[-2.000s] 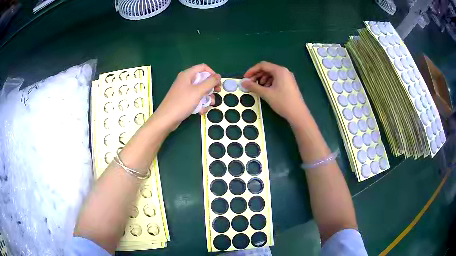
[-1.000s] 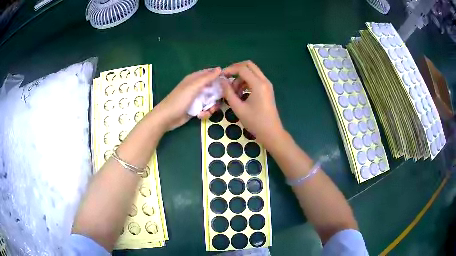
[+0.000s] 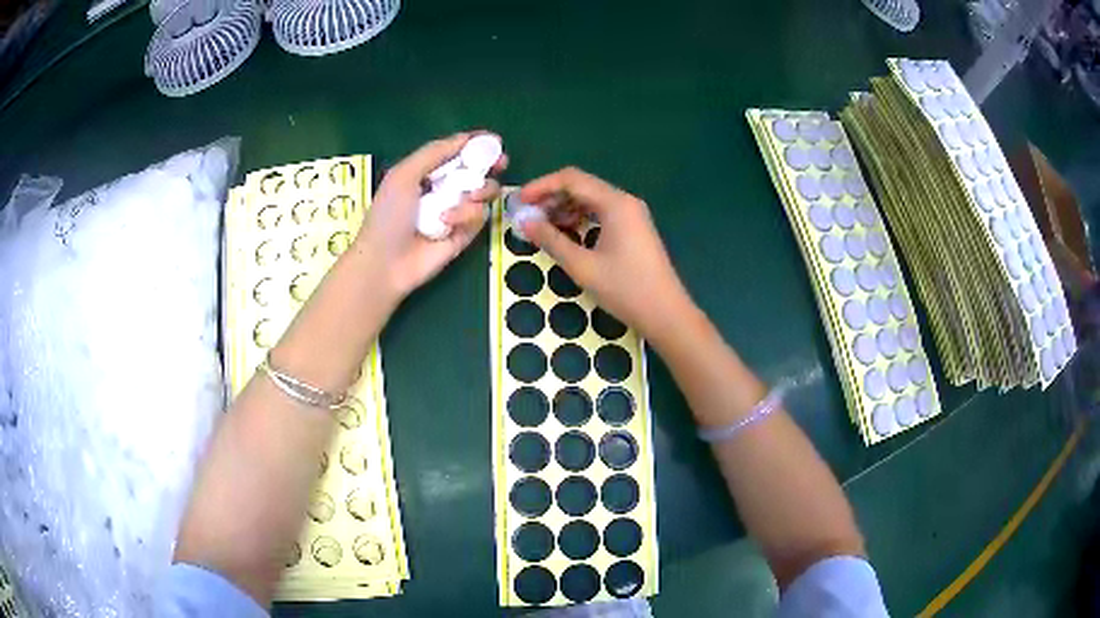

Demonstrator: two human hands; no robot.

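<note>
The adhesive sheet (image 3: 550,384) lies upright in front of me, cream with three columns of dark circles. My left hand (image 3: 416,223) is left of its top end and holds several white discs (image 3: 454,187) in palm and fingers. My right hand (image 3: 609,242) is over the sheet's top rows, holding one white disc (image 3: 527,219) between thumb and fingertips near the second row of the left column. A pale disc shows at the top left circle. The rest of the top row is hidden by my right hand.
A bulging clear bag of white discs (image 3: 103,362) lies at left, beside overlapping unfilled sheets (image 3: 275,290). At right are filled sheets (image 3: 854,278), a leaning stack of filled sheets (image 3: 935,229) and a brown box (image 3: 1052,199). White small fans (image 3: 205,46) stand at the far side.
My hands were together over the sheet's top a second ago; now they are apart. The left has moved left with its discs, and the right holds one disc. The fans have shifted left in view.
</note>
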